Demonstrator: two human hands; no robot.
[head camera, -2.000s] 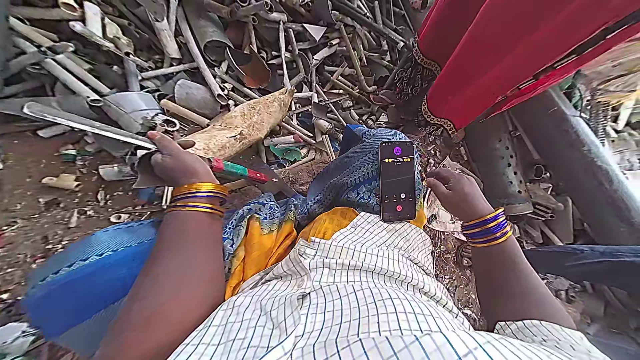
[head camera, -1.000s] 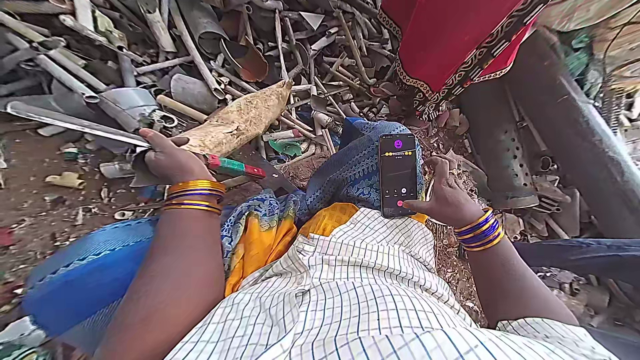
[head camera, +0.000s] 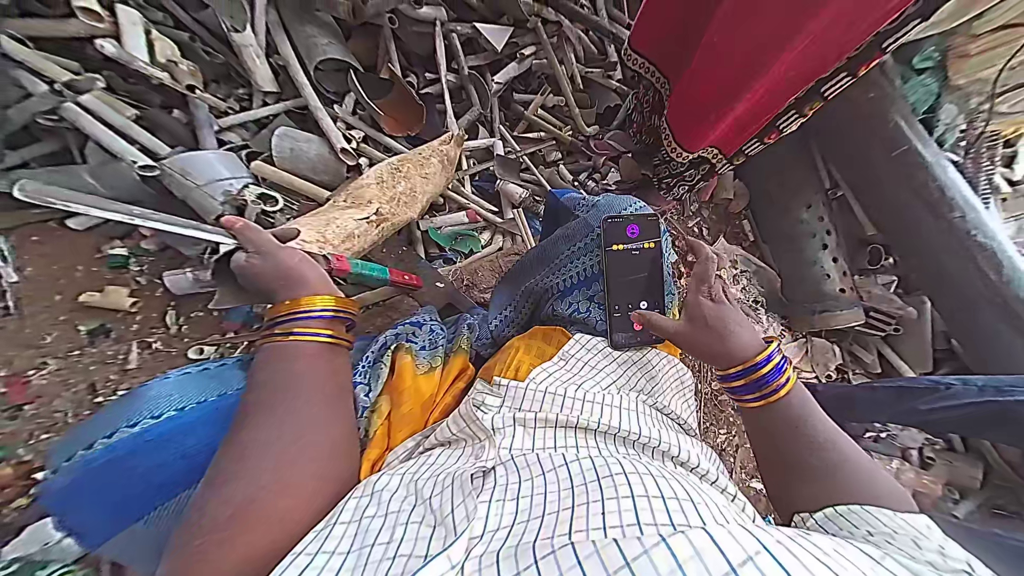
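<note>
My left hand (head camera: 276, 264) is closed around a long metal blade (head camera: 120, 212), whose far end points to the left. A handle wrapped in red and green (head camera: 372, 270) sticks out on the right side of this hand. Just beyond the hand lies a pale, rough wooden block (head camera: 376, 200). A smartphone (head camera: 634, 280) with its screen lit rests on the blue patterned cloth (head camera: 552, 272) over my lap. My right hand (head camera: 704, 312) is at the phone's right side with fingers spread, its thumb over the lower part of the screen.
Broken plastic pipes (head camera: 304, 156) and scraps are heaped ahead. Red cloth with a patterned border (head camera: 752, 72) hangs at the upper right, beside a large grey pipe (head camera: 912, 200) and a perforated pipe piece (head camera: 800, 240). Bare soil with litter (head camera: 56, 288) lies at the left.
My right hand has moved left from beside the phone, and its thumb is now over the screen. The red cloth has shifted. My left hand keeps its hold on the blade.
</note>
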